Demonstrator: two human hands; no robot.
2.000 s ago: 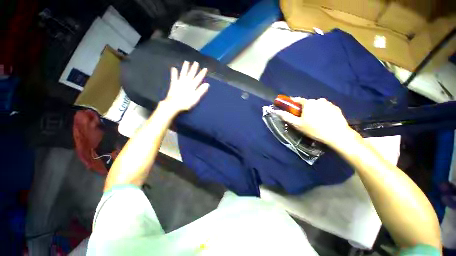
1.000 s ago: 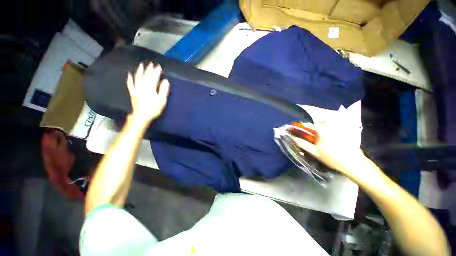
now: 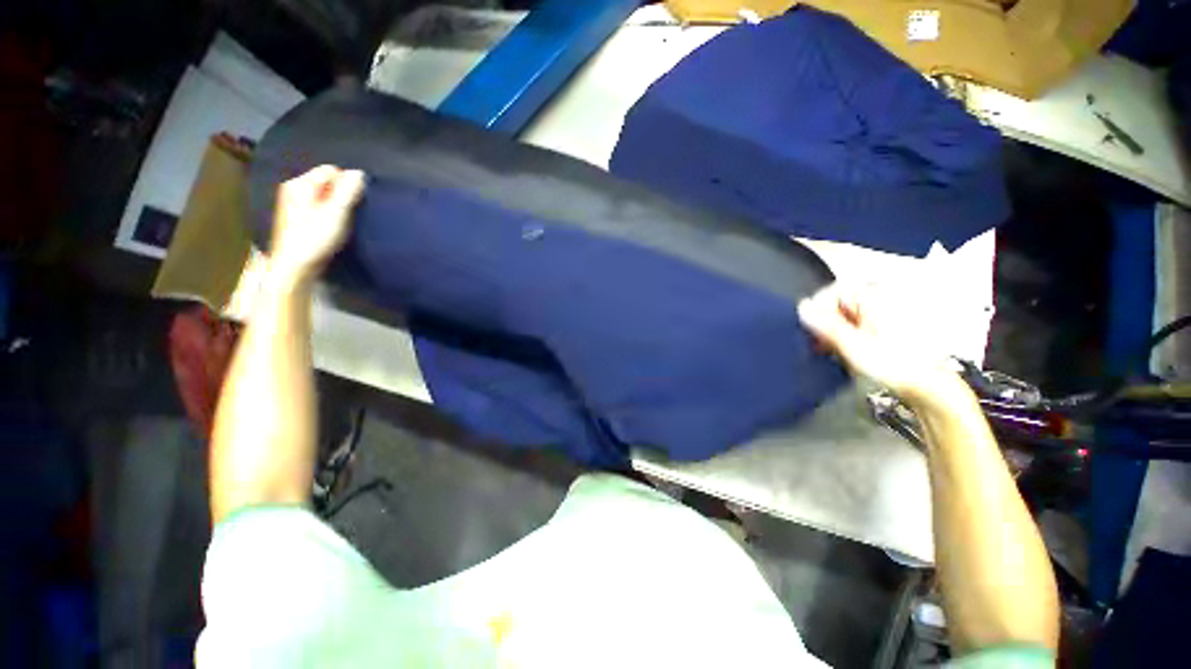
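A navy garment (image 3: 614, 307) lies over the front side of the long dark grey padded form (image 3: 431, 144), its lower part hanging towards me. My left hand (image 3: 317, 216) is closed on the garment's left end. My right hand (image 3: 849, 333) is closed on its right end, near the form's right tip. A small round button shows near the garment's upper edge. The steam iron (image 3: 1019, 416) is partly visible at the table's right edge, beyond my right forearm; no hand is on it.
More navy cloth (image 3: 810, 131) lies behind the form. A large yellow-brown carton (image 3: 1019, 46) stands at the back, a small open carton (image 3: 203, 229) at the left end. A blue bar (image 3: 542, 59) runs behind the form. A red bag (image 3: 203, 359) is below left.
My right hand has let go of the iron, which is now at the right edge, and has taken hold of the garment. My left hand, flat before, has closed on the garment's left end.
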